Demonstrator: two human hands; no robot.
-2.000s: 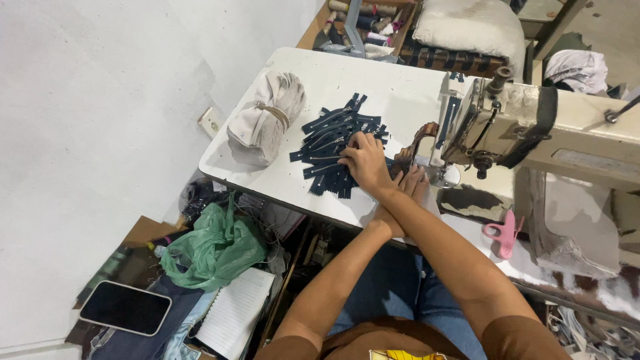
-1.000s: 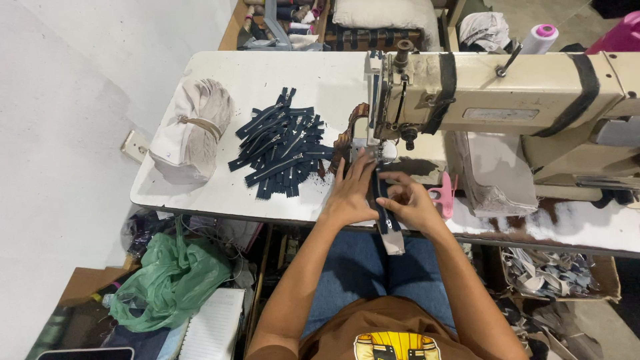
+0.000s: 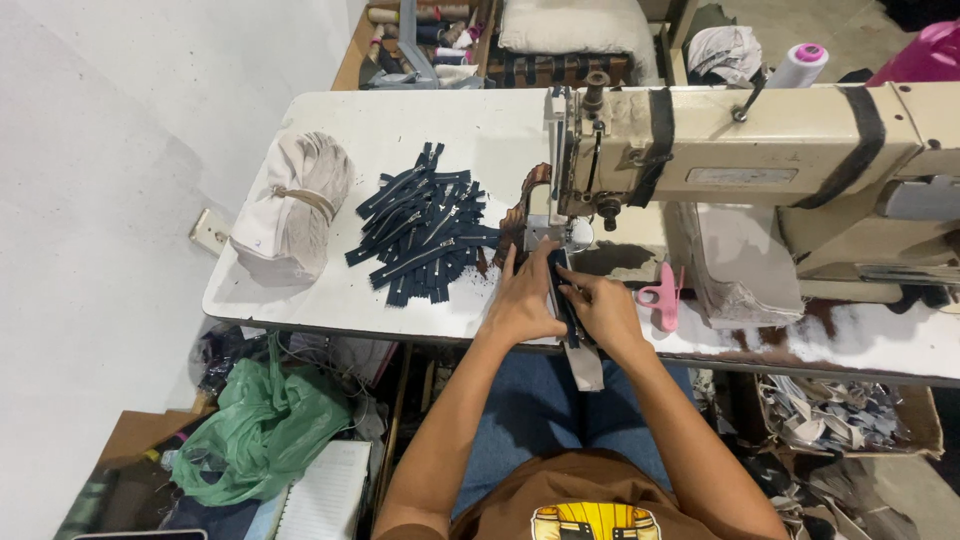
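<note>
A dark zipper (image 3: 571,324) lies lengthwise on a light grey fabric strip (image 3: 586,367), by the needle area of the sewing machine (image 3: 720,154). My left hand (image 3: 523,296) rests spread along the strip's left side, fingertips near the presser foot. My right hand (image 3: 606,311) pinches the zipper and strip from the right between thumb and finger. Left of my hands is a heap of dark zippers with metal teeth (image 3: 427,225). Farther left lies a tied bundle of light fabric pieces (image 3: 296,210). Pink thread snips (image 3: 661,298) sit right of my right hand.
Stacked grey fabric pieces (image 3: 742,262) lie under the machine arm. A thread cone (image 3: 798,69) stands behind it. Thread spools fill a box (image 3: 360,45) beyond the table. Below the table's front edge are a green plastic bag (image 3: 262,427), a notebook (image 3: 326,491) and a scrap box (image 3: 926,420).
Two seconds ago my left hand was on the zipper heap. It now lies by the machine, where my right hand holds a zipper on the fabric strip. The view has shifted.
</note>
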